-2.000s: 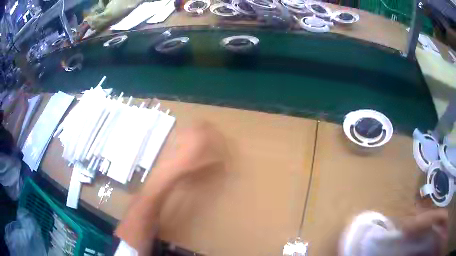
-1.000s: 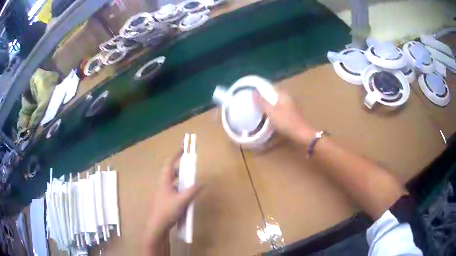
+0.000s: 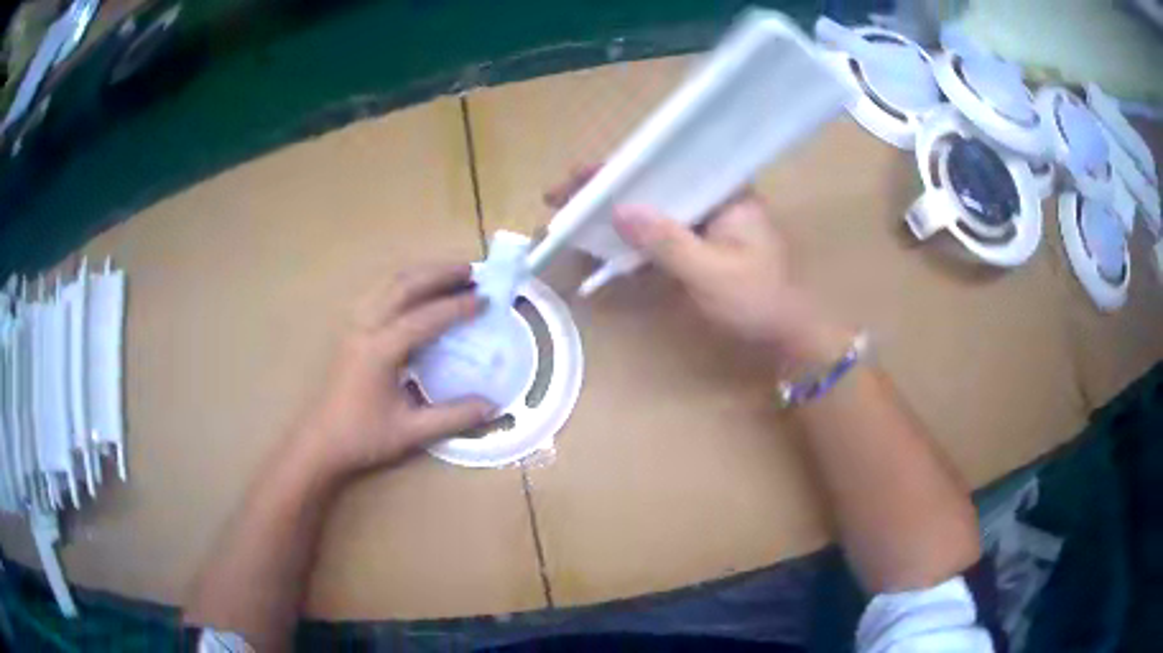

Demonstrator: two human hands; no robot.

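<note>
A round slotted white disc [image 3: 557, 364] with a pale grey-lilac centre lies on the cardboard-covered bench. My left hand [image 3: 406, 370] grips it from the left, fingers over its centre. A white side tab [image 3: 508, 255] sticks out at its upper rim. My right hand [image 3: 714, 255] holds a flat white arm [image 3: 714, 140] slanting up to the right, its two thin prongs pointing down at the disc. One prong is close to the side tab; whether they touch I cannot tell. The other prong is free in the air.
White arms [image 3: 64, 383] lie side by side at the left. Overlapping pale-centred discs [image 3: 990, 92] and one dark-centred disc [image 3: 980, 185] lie at the upper right, beside flat white strips [image 3: 1129, 153]. The green belt [image 3: 319, 64] runs behind the bench.
The disc has moved left and down onto the bench, and my left hand now holds it. The arm has passed from my left hand to my right and is tilted over the disc.
</note>
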